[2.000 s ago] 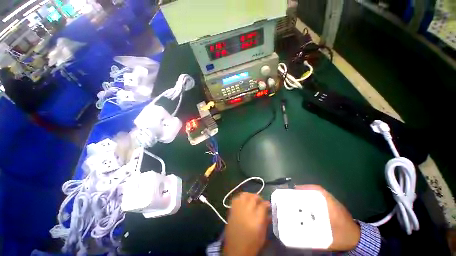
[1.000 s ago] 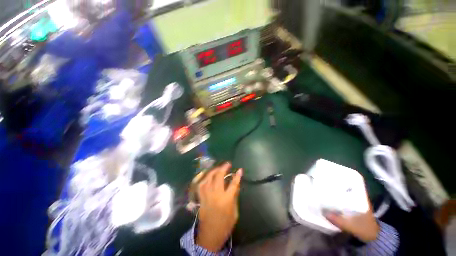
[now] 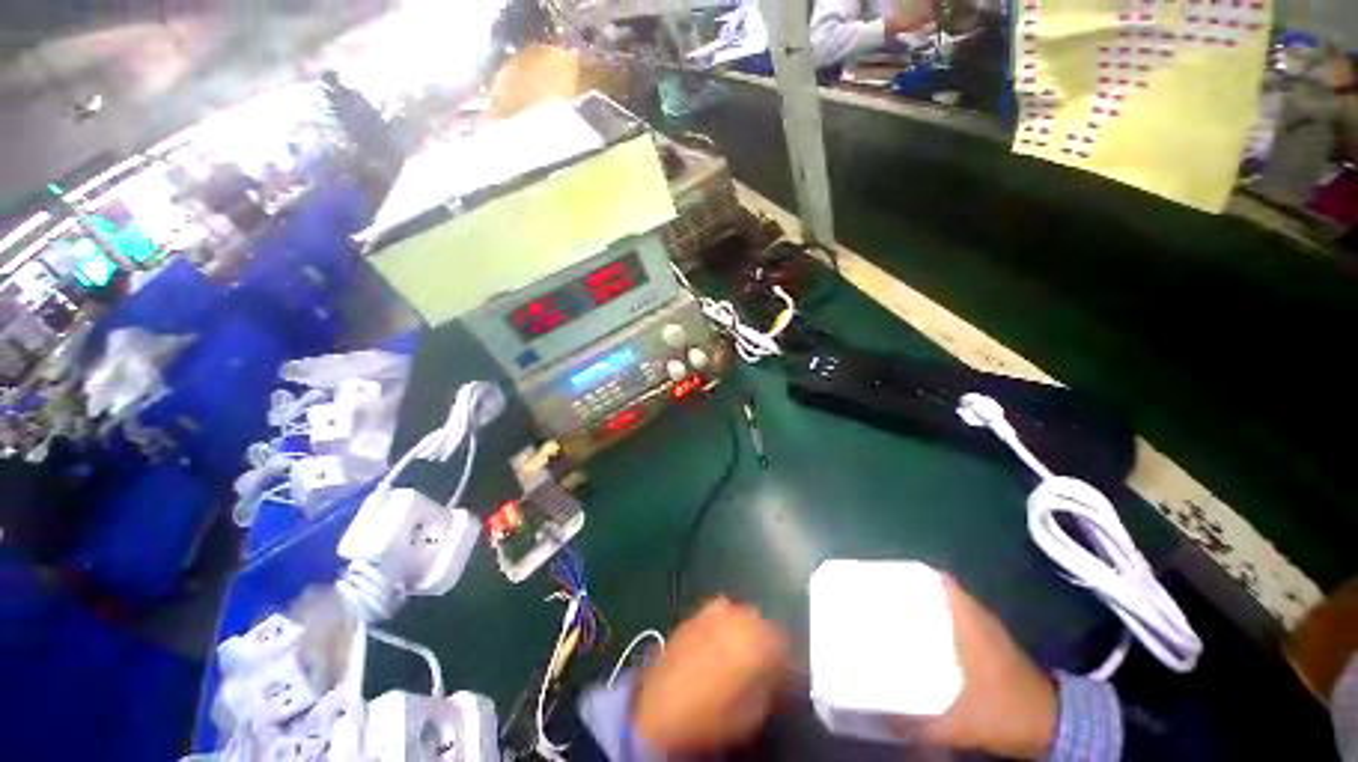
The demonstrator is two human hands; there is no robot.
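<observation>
My right hand (image 3: 990,677) grips a white socket cube (image 3: 882,643) from its right side, near the bottom right of the view. My left hand (image 3: 718,677) is just left of the cube, blurred; its fingers are curled and what they hold cannot be made out. A white power cord (image 3: 1105,558) lies bundled at the right, its mains plug (image 3: 980,412) in the black supply strip (image 3: 894,399). A thin white USB cable (image 3: 638,643) shows beside my left hand. A black test lead (image 3: 706,514) runs down behind that hand.
The power meter (image 3: 574,305) stands on the DC load (image 3: 626,390). A circuit board fixture (image 3: 532,524) with red lights stands left of them. More socket cubes (image 3: 413,543) and cords lie at the left by blue crates (image 3: 268,581). A thin dark stick (image 3: 755,432) lies near the load.
The camera view has shifted upward. My left hand has moved right, from the test leads to near the cube. The cube is turned, now showing a plain white face.
</observation>
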